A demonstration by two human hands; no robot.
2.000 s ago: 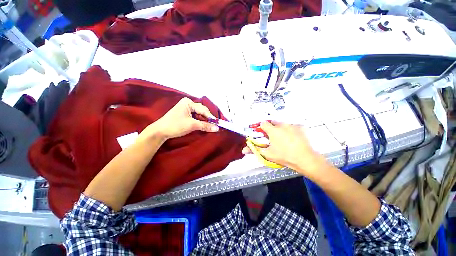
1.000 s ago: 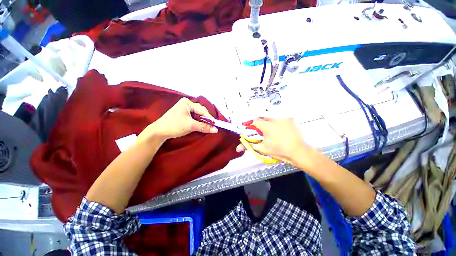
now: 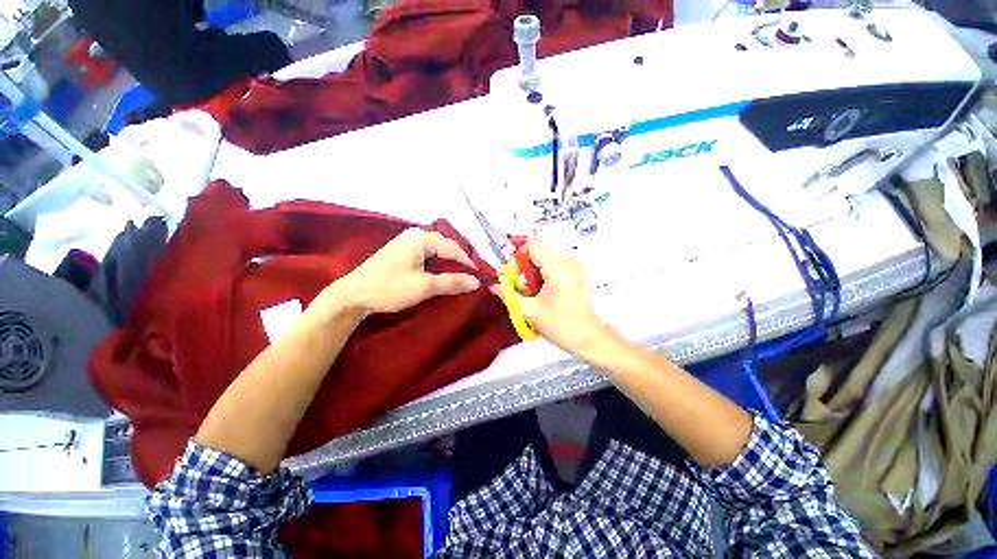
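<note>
The dark red garment (image 3: 405,349) lies crumpled on the white machine table, left of the needle area. My left hand (image 3: 399,273) pinches the garment near its right edge between thumb and fingers. My right hand (image 3: 558,304) holds the scissors (image 3: 520,293) by their red and yellow handle loops. The blades point up and away from me, and look closed. The right fingertips are close to the garment edge; I cannot tell if they touch it. A white label (image 3: 282,319) lies on the garment beside my left wrist.
The white JACK sewing machine (image 3: 700,120) stands behind my right hand. Dark cords (image 3: 807,257) hang over the table edge (image 3: 700,341). Khaki cloth (image 3: 891,437) is heaped at right. More red fabric (image 3: 437,55) lies behind. A blue bin (image 3: 435,513) sits below the table.
The scissor blades have swung away from the garment edge at my left fingers and now point up toward the machine. My right hand has moved slightly left. The view has shifted a little.
</note>
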